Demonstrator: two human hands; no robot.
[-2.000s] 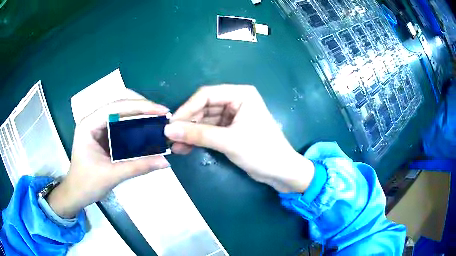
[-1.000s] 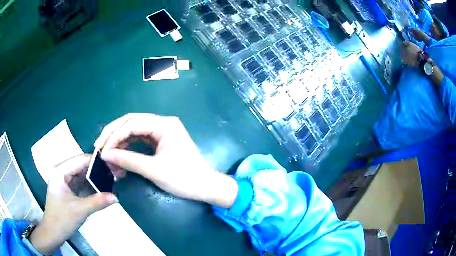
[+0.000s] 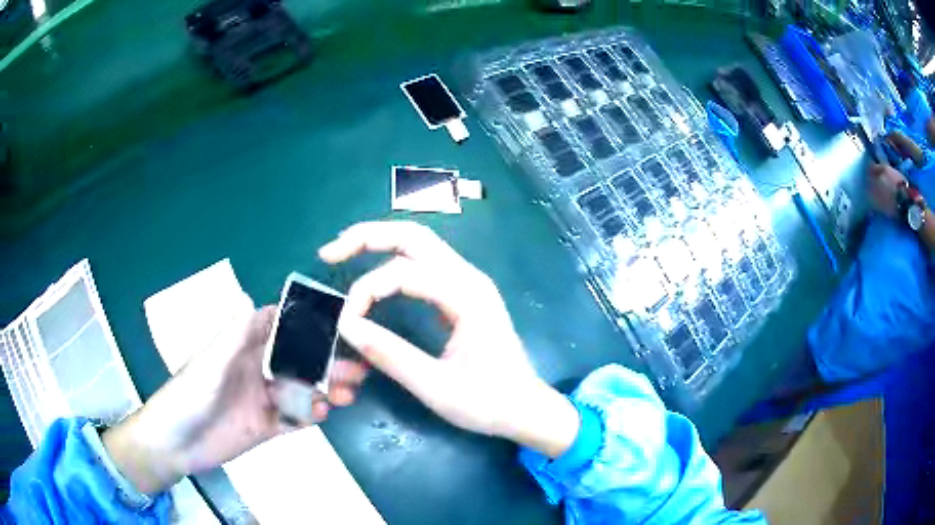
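My left hand (image 3: 220, 395) holds an LCD module (image 3: 306, 333) from below, its dark face up and its pale tail end toward my fingers. My right hand (image 3: 441, 333) is beside the module, thumb and index finger bent near its right edge; whether the fingertips touch it is unclear. A white adhesive sheet (image 3: 302, 477) lies under and beyond my left hand. Another sheet with grey rectangles (image 3: 77, 338) lies at the left. Two more LCD modules lie on the mat, one upper (image 3: 433, 101) and one lower (image 3: 425, 190).
A clear blister tray (image 3: 574, 210) with rows of dark screens lies at the right. A black housing (image 3: 246, 41) is at the upper left. A cardboard box (image 3: 830, 467) is at the lower right. Another worker's blue sleeve (image 3: 871, 297) and hands show at the right.
The module has turned from level, through edge-on, to upright with its tail end down. My right fingers have spread from their pinch at its edge. The view has shifted.
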